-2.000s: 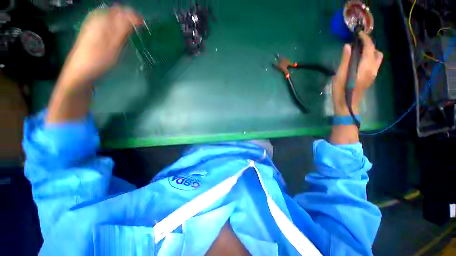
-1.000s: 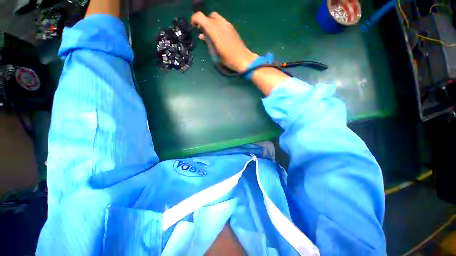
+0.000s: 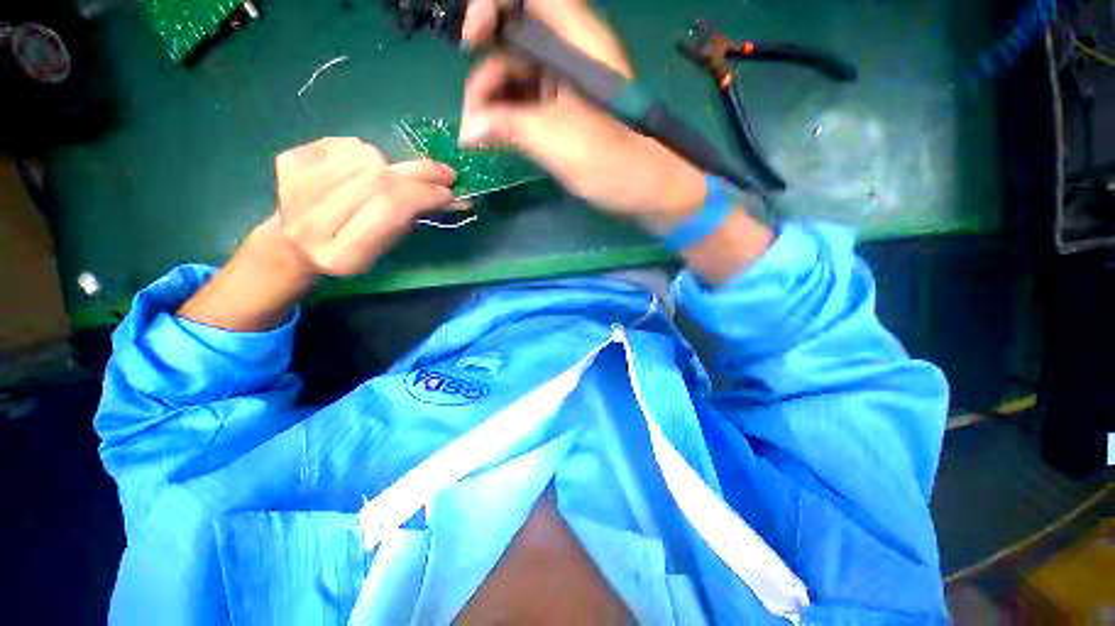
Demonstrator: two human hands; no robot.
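Note:
A green circuit board [image 3: 471, 162] lies on the green mat with its solder-point side up, partly under my hands. My left hand [image 3: 349, 202] is at its left edge, with fingers closed on the edge. A thin silvery solder wire [image 3: 448, 223] shows beside the left fingertips. My right hand [image 3: 550, 116] is above the board's right part and holds the soldering iron [image 3: 575, 67], whose thick dark handle points down to the right. The iron's tip is hidden or blurred.
Side cutters [image 3: 730, 86] lie open right of the right hand. A dark heap of small components [image 3: 428, 15] is at the top edge. Another green board [image 3: 186, 22] lies upper left. A loose wire piece [image 3: 320, 73] lies on the mat. A dark tray [image 3: 1076, 147] stands far right.
The left hand has come down and right from beyond the top edge, onto a board now in front of me. The right hand stays near the centre with the iron. The view has shifted.

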